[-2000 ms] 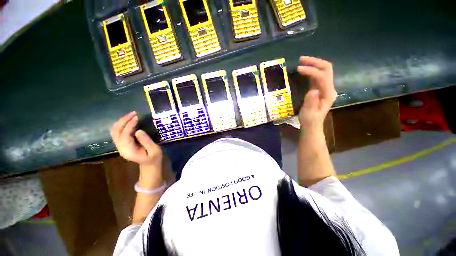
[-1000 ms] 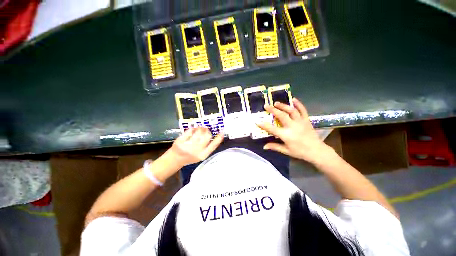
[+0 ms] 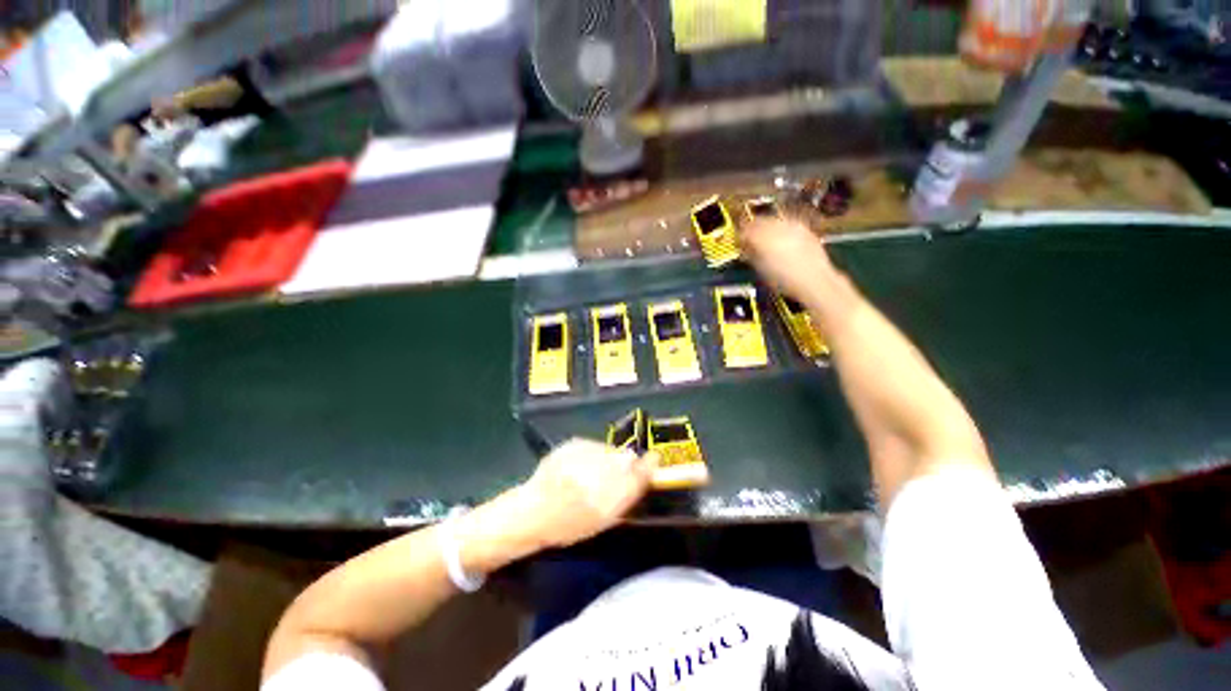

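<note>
The clear tray [image 3: 533,324] lies on the green bench with five yellow keypad phones [image 3: 674,342] in its near row, the rightmost partly behind my right arm. Another yellow phone [image 3: 716,231] is in the far row. My right hand [image 3: 786,251] is at the far row, its fingers on a phone whose top end [image 3: 760,209] shows past them. My left hand [image 3: 594,487] is at the bench's near edge, gripping a tilted phone [image 3: 626,431]. Another phone [image 3: 675,448] lies screen up against its fingertips. Fingers hide parts of these phones.
A fan [image 3: 595,61] stands behind the bench. A red bin [image 3: 240,232] and white board [image 3: 392,247] are at the left. A white-grey cylinder [image 3: 948,172] is behind at the right. A person's sleeve [image 3: 81,540] shows at far left.
The view has tilted up. The row of five phones at the near edge is broken up, with two visible there. My right hand has moved to the tray's far row; my left has gripped a phone.
</note>
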